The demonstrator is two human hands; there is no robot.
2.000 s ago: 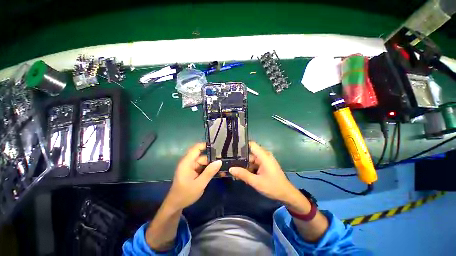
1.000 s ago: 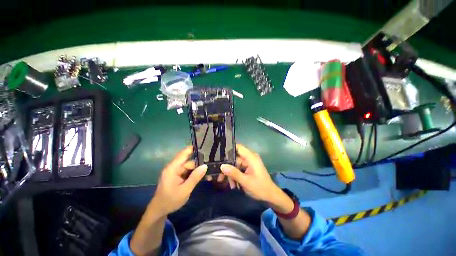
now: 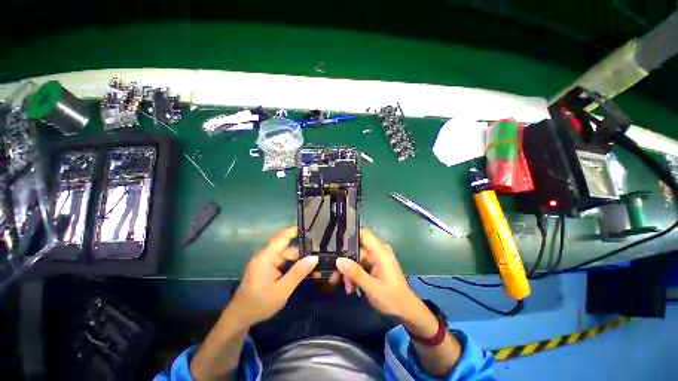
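An open phone (image 3: 329, 212) stands lengthwise in front of me at the bench's front edge, its inside with black flex strips facing me. My left hand (image 3: 271, 277) grips its lower left side, thumb on the bottom edge. My right hand (image 3: 378, 277) grips its lower right side, thumb also on the bottom edge. The fingers behind the phone are partly hidden. A small thin light piece shows near my right fingertips; I cannot tell what it is.
A black tray (image 3: 165, 216) with two open phones is at left, beside clear plastic packaging (image 3: 26, 193). Tweezers (image 3: 427, 214) and a yellow electric screwdriver (image 3: 502, 242) lie at right. A small dark bar (image 3: 201, 222), screw bag (image 3: 279, 141) and component strip (image 3: 397, 132) lie around the phone.
The camera view has shifted. Both hands still hold the phone, which now sits slightly lower in view. The other things on the bench keep their places.
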